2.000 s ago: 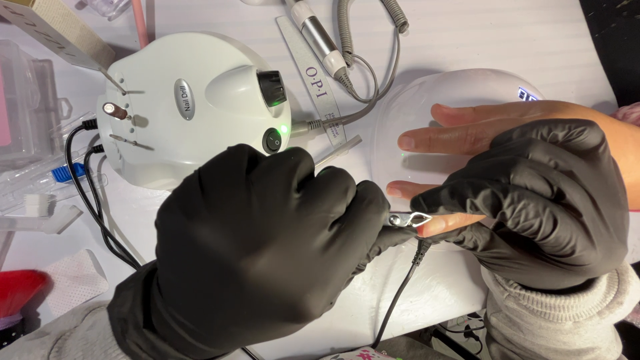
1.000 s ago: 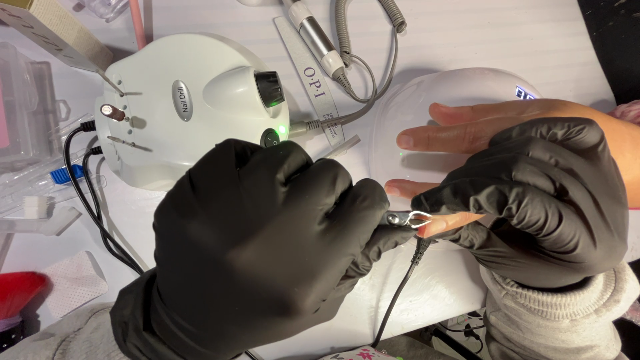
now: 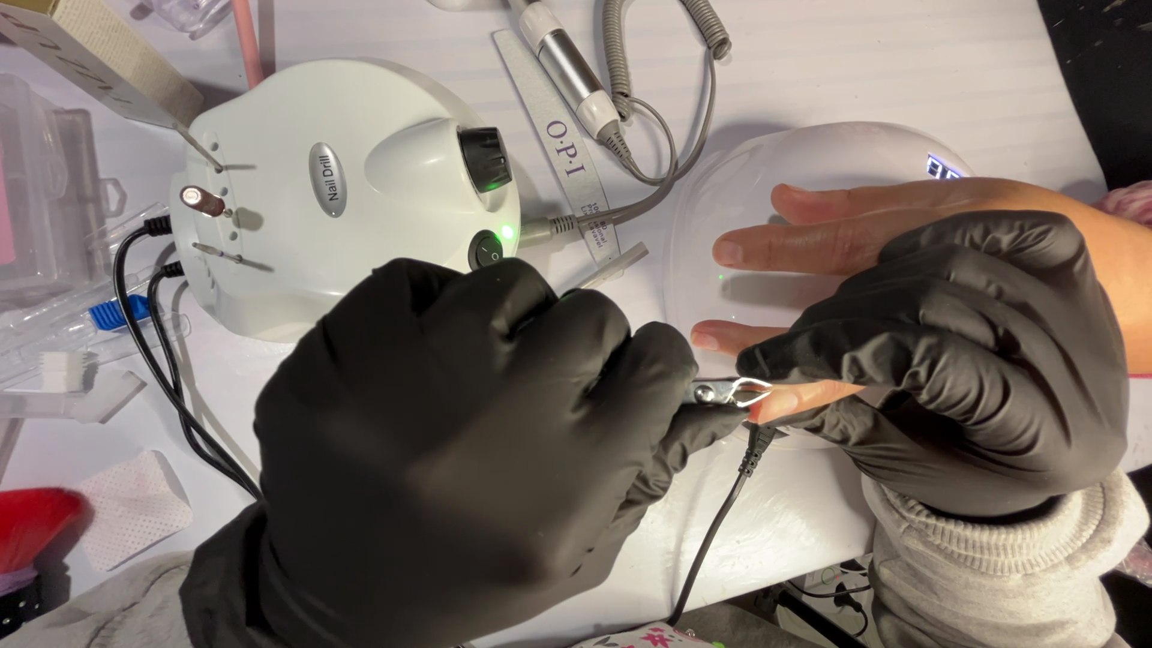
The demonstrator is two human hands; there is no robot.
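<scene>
My left hand (image 3: pixel 468 450), in a black glove, is closed around metal cuticle nippers (image 3: pixel 706 392); its palm hides their handles. The nipper jaws are at the tip of another person's finger (image 3: pixel 792 400), by the nail. Whether the blades touch skin cannot be told. My right hand (image 3: pixel 981 360), also black-gloved, pinches that same finger between thumb and fingers. The rest of the person's hand (image 3: pixel 810 247) lies palm down, fingers spread, over a white nail lamp (image 3: pixel 837 148) with a lit display.
A white nail drill unit (image 3: pixel 297 189) with a green light stands at the upper left. Beside it lie a drill handpiece (image 3: pixel 571 76) with coiled cord and a nail file (image 3: pixel 558 153). A carton (image 3: pixel 108 63), plastic case (image 3: pixel 54 189), red brush (image 3: pixel 36 526) and black cables (image 3: pixel 171 360) are around.
</scene>
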